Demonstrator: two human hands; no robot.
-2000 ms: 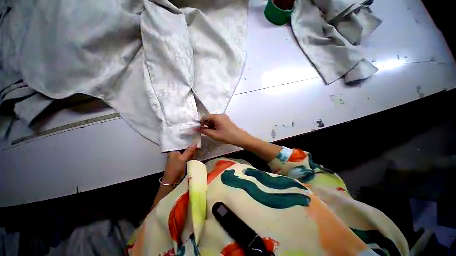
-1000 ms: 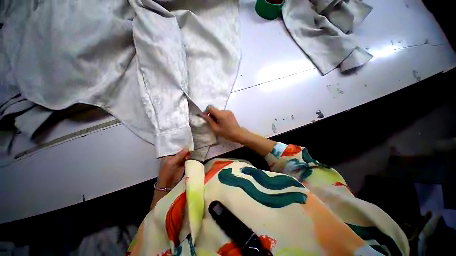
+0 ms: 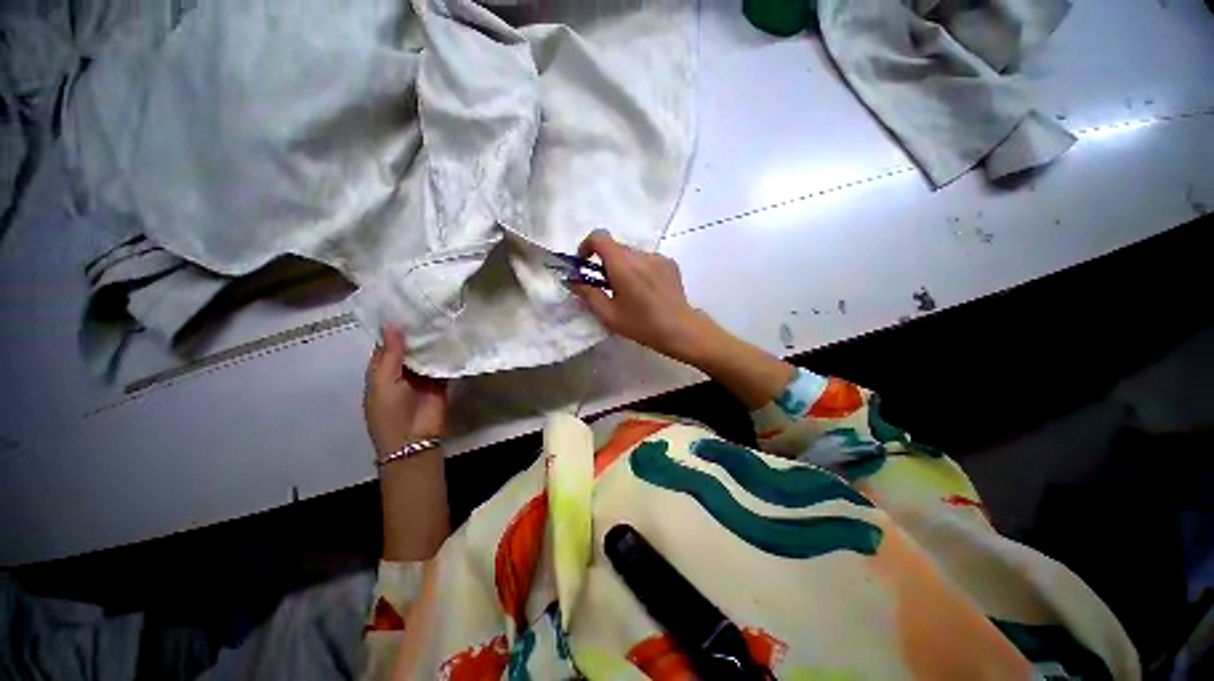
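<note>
A pale grey garment (image 3: 266,146) lies spread before me on the white table. Its sleeve runs toward me, and the cuff (image 3: 453,339) is spread wide with its opening parted. My left hand (image 3: 402,395) grips the left edge of the cuff, with a bracelet at the wrist. My right hand (image 3: 636,286) holds small dark thread snips (image 3: 582,272), their tips pointing left at the edge of the sleeve opening. Whether the blades touch the cloth or a thread, I cannot tell.
The white table (image 3: 799,253) has a dark front edge. Another pale cloth piece (image 3: 932,80) lies at the far right beside a green ring-shaped object (image 3: 779,13), cut off by the frame. Folded cloth (image 3: 180,293) lies at left by a long narrow strip (image 3: 246,353). More cloth (image 3: 286,639) is below the table.
The cuff has gone from lying narrow and flat to being spread open. My left hand has moved left with its edge. The snips now show clearly in my right hand.
</note>
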